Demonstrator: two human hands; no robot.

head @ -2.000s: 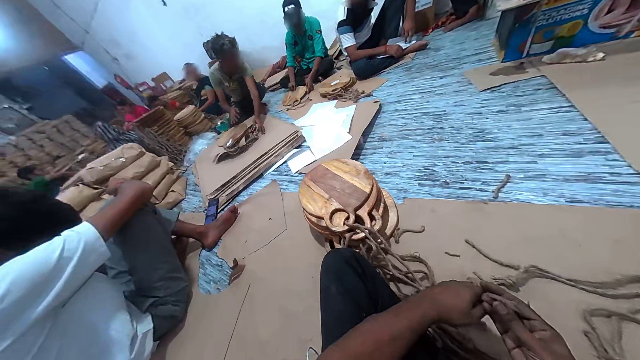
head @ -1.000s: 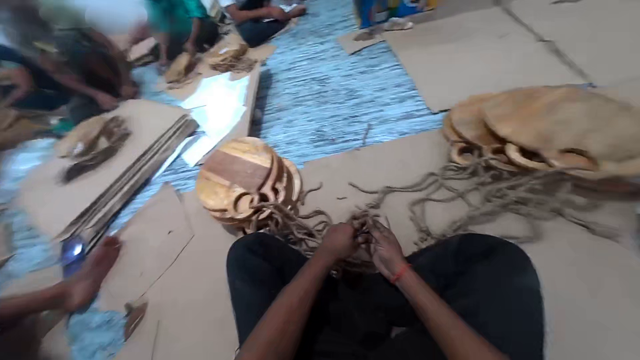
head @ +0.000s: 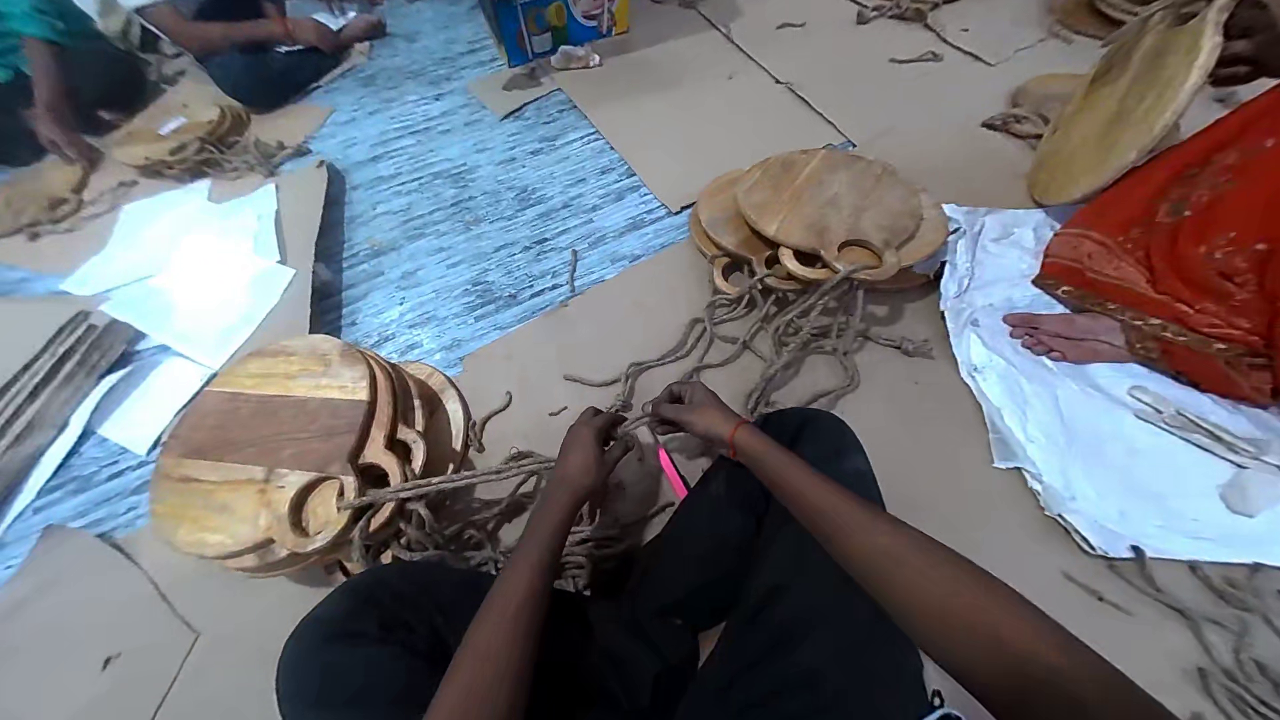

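My left hand (head: 592, 452) pinches a brown rope (head: 460, 482) that runs taut to the ring handle of the top board in a stack of round wooden boards (head: 270, 430) at left. My right hand (head: 695, 412), with a red thread at the wrist, holds the rope's end close beside it. A pink strip-like thing (head: 672, 472) shows just below my hands; its kind is unclear. More ropes lie tangled under my left forearm. Beyond my hands, a second stack of round boards (head: 830, 205) has loose ropes (head: 800, 345) trailing from its handles toward me.
Cardboard sheets (head: 590, 340) cover the floor around me. White sheets (head: 1010, 400) lie at right, with scissors (head: 1195, 425) and a seated person's foot; that person holds a round board (head: 1130, 110). Papers (head: 190, 270) and stacked cardboard (head: 50, 385) are at left. Other people sit at the upper left.
The view has swung to the right. My hands, low over my lap with rope a second ago, are now a little apart, with a rope stretched from the left stack to them.
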